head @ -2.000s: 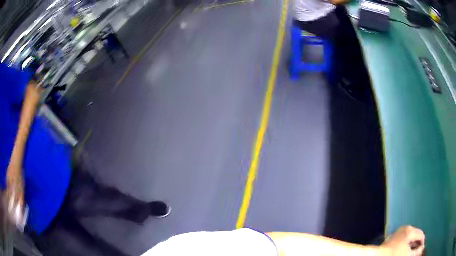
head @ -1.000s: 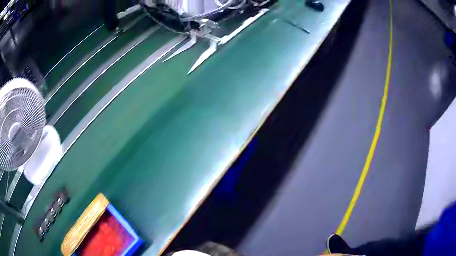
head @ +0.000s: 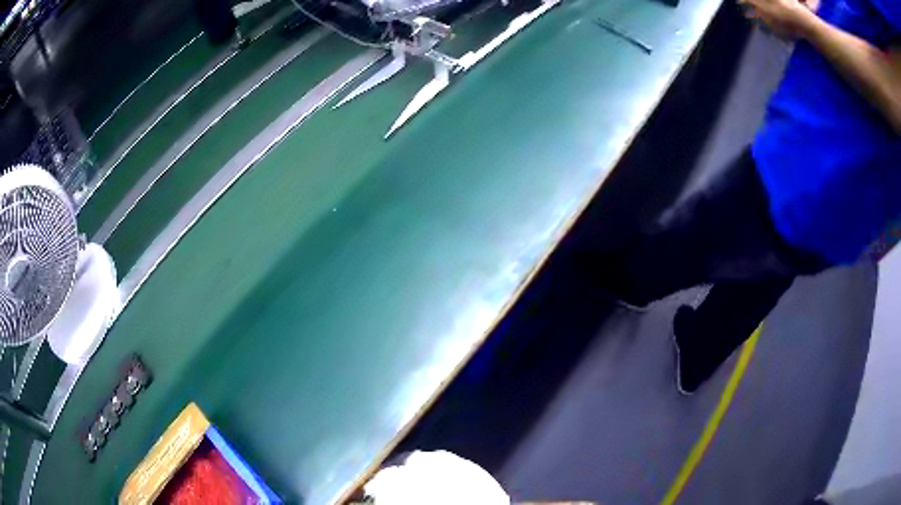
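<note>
Neither of my hands is in view. A blue bin [head: 242, 464] is cut off by the bottom edge at the lower left. A mass of small red parts [head: 205, 481] lies in it. A yellow-tan strip [head: 166, 456] runs along the bin's far side. A dark four-station unit [head: 115, 406] lies on the green surface to the left of the bin, apart from it. A thin tool, perhaps tweezers [head: 624, 36], lies on the worktop at the top.
A white fan [head: 25, 258] stands at the left. Silver guide rails [head: 217, 197] run along the green belts. A bench machine [head: 420, 44] has pointed arms over the belt. A person in blue [head: 830, 148] stands beyond the worktop edge. A white sleeve [head: 435, 480] shows at the bottom.
The view has swung from the aisle to the worktop. Since one second ago, the person in blue has come into view at the upper right, and the bin sits slightly lower in the picture.
</note>
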